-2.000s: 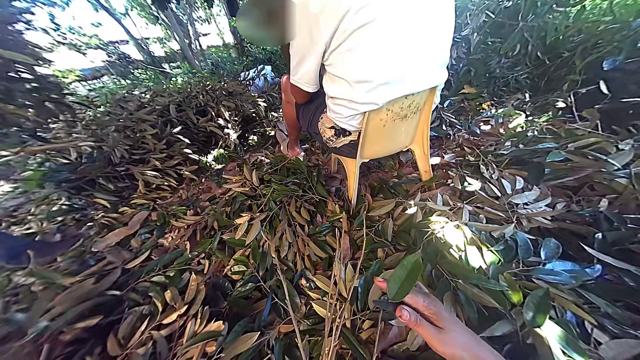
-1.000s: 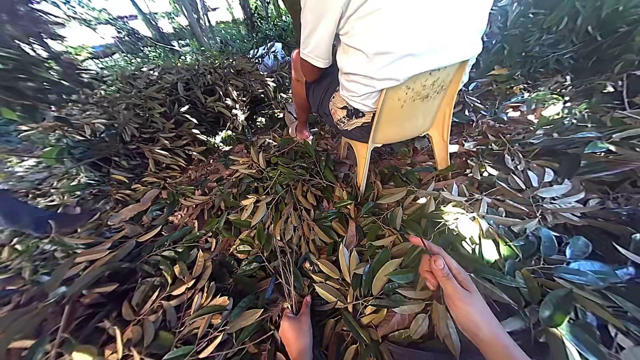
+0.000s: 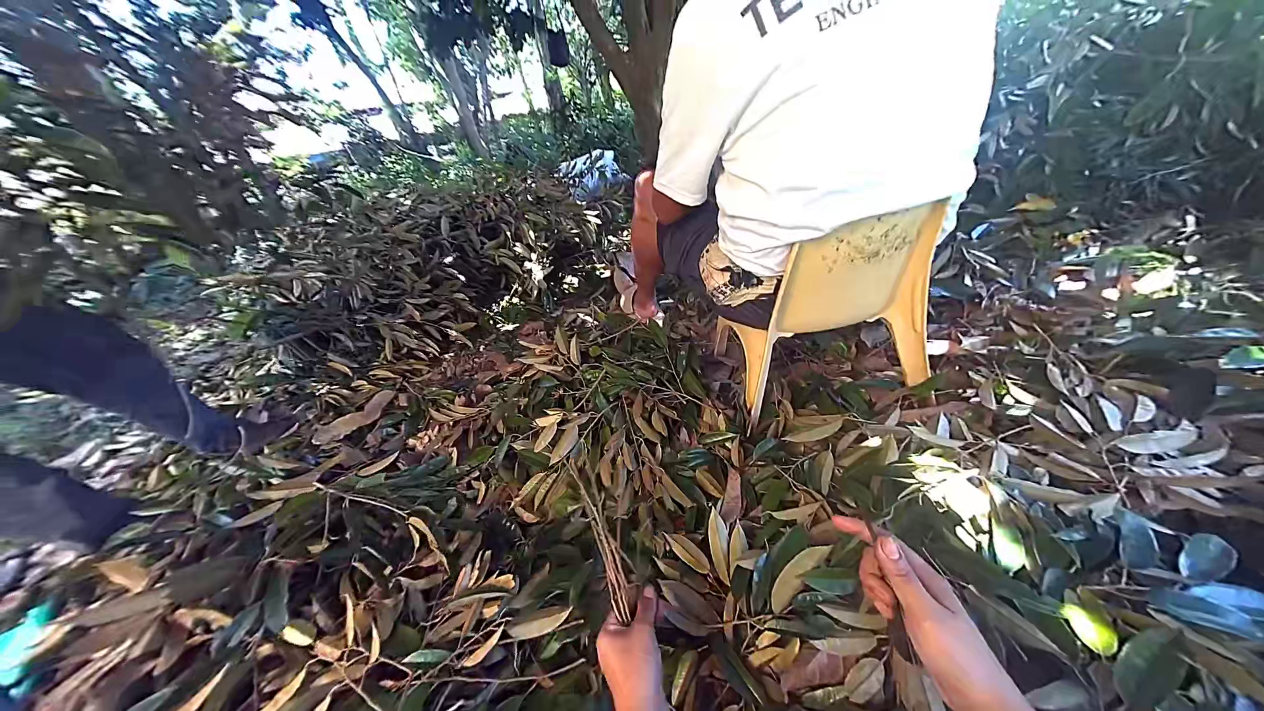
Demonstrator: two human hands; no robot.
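Observation:
My left hand (image 3: 632, 647), low in the middle of the head view, is closed around the stem ends of a bundle of leafy twigs (image 3: 610, 558). The bundle's green and brown leaves spread away from me over the leaf pile. To its right is my right hand (image 3: 904, 583), its index finger pointing left and the thumb pressed near it. A thin dark stem or strip seems to run between these fingers, but what it is cannot be made out. Cut leafy branches (image 3: 434, 553) lie under and around both hands.
A person in a white shirt (image 3: 820, 128) sits ahead on a yellow plastic chair (image 3: 859, 272), back towards me. Another person's dark-clothed legs (image 3: 109, 395) are at the left edge. A tree trunk (image 3: 647, 79) and a whitish bag (image 3: 592, 173) stand beyond the heaped branches.
My left hand, not clearly visible two seconds ago, has come into view gripping the twig bundle. The green leaf earlier at my right fingertips is gone from them. Dark-clothed legs show more at the left.

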